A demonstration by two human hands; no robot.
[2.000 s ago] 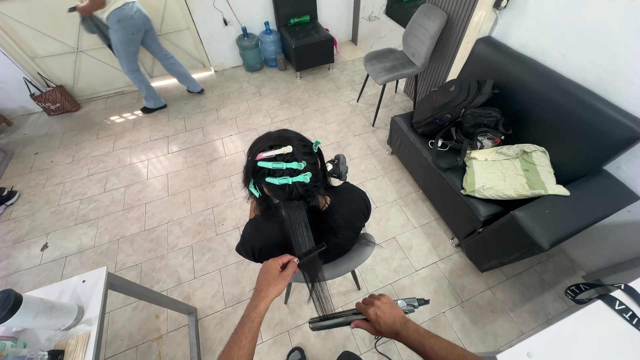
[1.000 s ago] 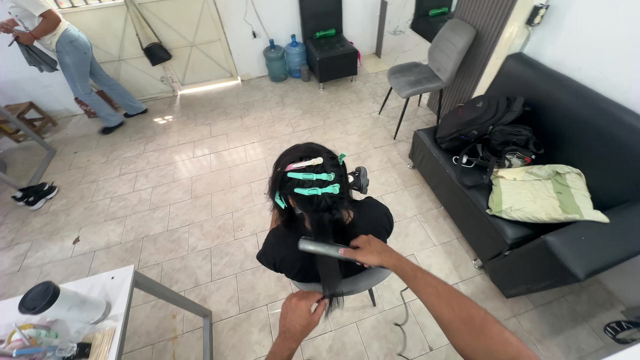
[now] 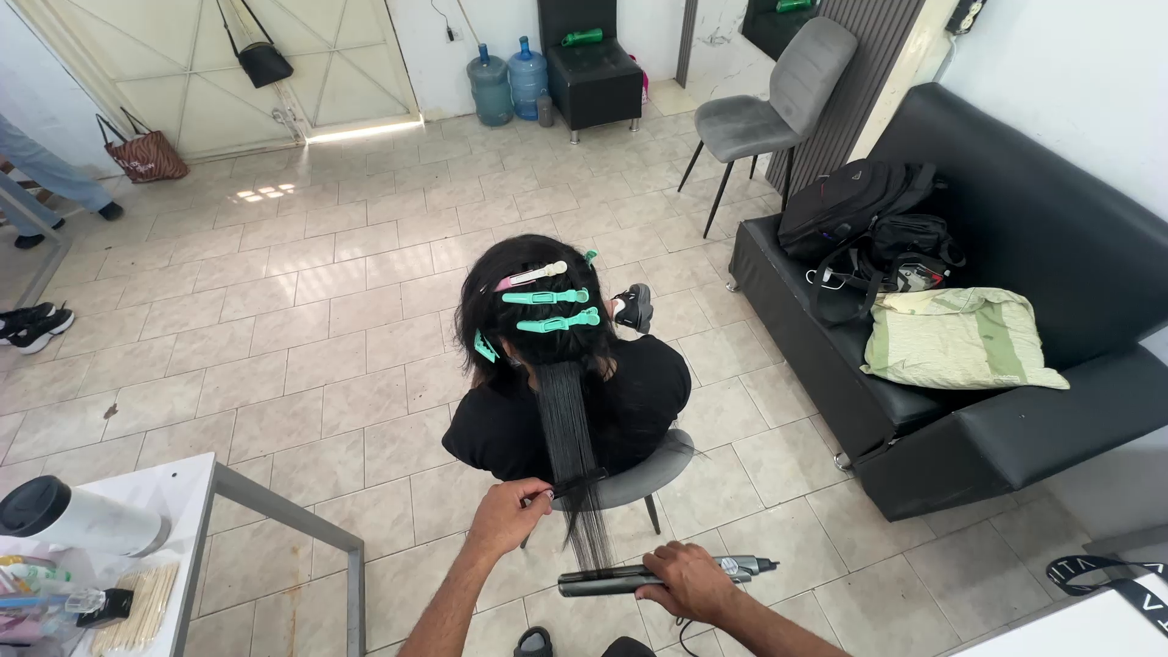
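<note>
A seated person (image 3: 639, 374) in black has dark hair sectioned with mint-green clips (image 3: 558, 319) and a pink and white clip (image 3: 531, 276). My left hand (image 3: 508, 516) holds a black comb (image 3: 582, 480) across a straight lock of hair (image 3: 566, 420) that hangs down the person's back. Below it and to the right, my right hand (image 3: 691, 582) grips a grey hair straightener (image 3: 610, 581), its plates at the lower ends of that lock. Whether the plates are fully closed on the hair is hard to tell.
A white table (image 3: 196, 484) with a tumbler (image 3: 87, 518) and wooden sticks stands at lower left. A black sofa (image 3: 1022, 438) with bags is on the right. A grey chair (image 3: 744, 128) stands behind. Another person's legs (image 3: 55, 173) show at far left.
One second ago the straightener was higher, near the person's back; my right hand has since moved down with it. My left hand was at the hair ends and is now higher on the lock.
</note>
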